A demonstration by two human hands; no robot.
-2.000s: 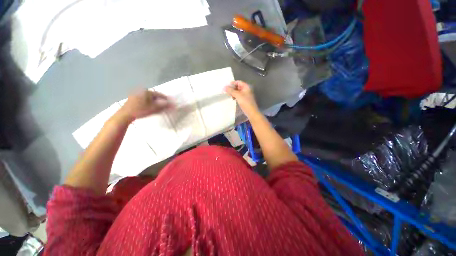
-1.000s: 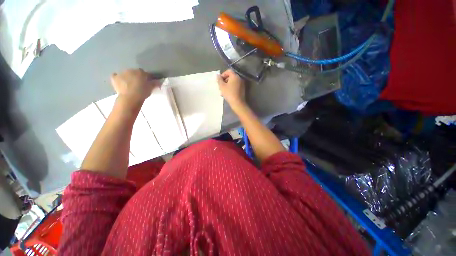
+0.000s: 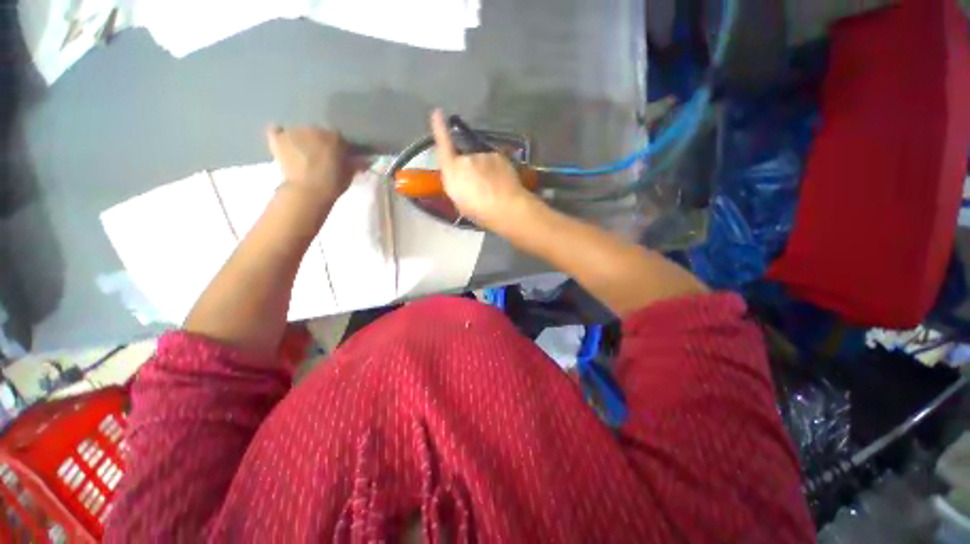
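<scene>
A white garment panel (image 3: 282,236) with several dark seam lines lies along the near edge of the grey table. My left hand (image 3: 312,162) is at the panel's far edge, with fingertips beside a seam; whether it pinches the fabric is hard to tell. My right hand (image 3: 481,183) is closed around the orange handle of the steam iron (image 3: 417,183), index finger stretched out near the black guard. The iron stands on the right part of the panel, its tip towards my left hand. My right hand hides part of the iron.
Larger white pieces (image 3: 394,19) lie at the far side of the grey table (image 3: 239,80). A blue hose (image 3: 628,159) runs right from the iron. A red padded board (image 3: 877,159) is at the right. A red slotted basket (image 3: 90,452) stands at the lower left.
My right hand has let go of the panel's right corner and taken the iron's handle. The iron has moved left and nearer, onto the panel. My left hand remains at the far edge.
</scene>
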